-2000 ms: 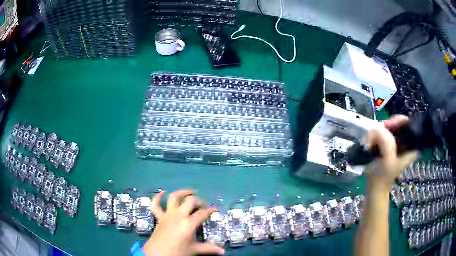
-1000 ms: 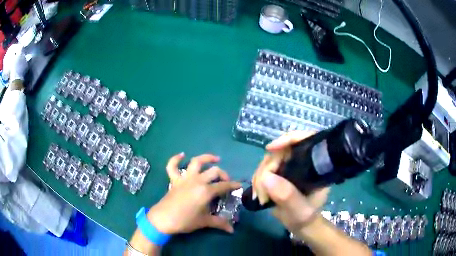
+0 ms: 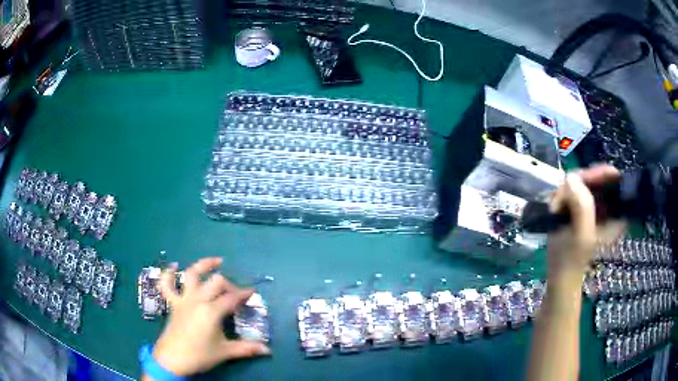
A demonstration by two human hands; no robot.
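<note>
A row of silver-grey modules [image 3: 383,320] lies along the front of the green bench. My left hand [image 3: 204,316] is over the left end of the row, its thumb and fingers around a module [image 3: 253,320]; contact is partly hidden. Another module [image 3: 151,292] lies just left of the hand. My right hand [image 3: 580,223], blurred, holds a black electric screwdriver [image 3: 621,201], its tip at the open front of the pale screw feeder [image 3: 513,167]. Small dark parts with thin leads lie behind the modules.
A clear blister tray [image 3: 320,160] lies mid-bench. More modules lie in rows at far left [image 3: 59,249] and far right [image 3: 635,298]. Behind are a metal cup [image 3: 254,48], a black device [image 3: 332,59], a white cable [image 3: 401,56], stacked trays [image 3: 137,33] and a white controller box [image 3: 550,97].
The view has swung back right. My right hand has moved the screwdriver from a module beside my left hand to the feeder. My left hand is still at the modules.
</note>
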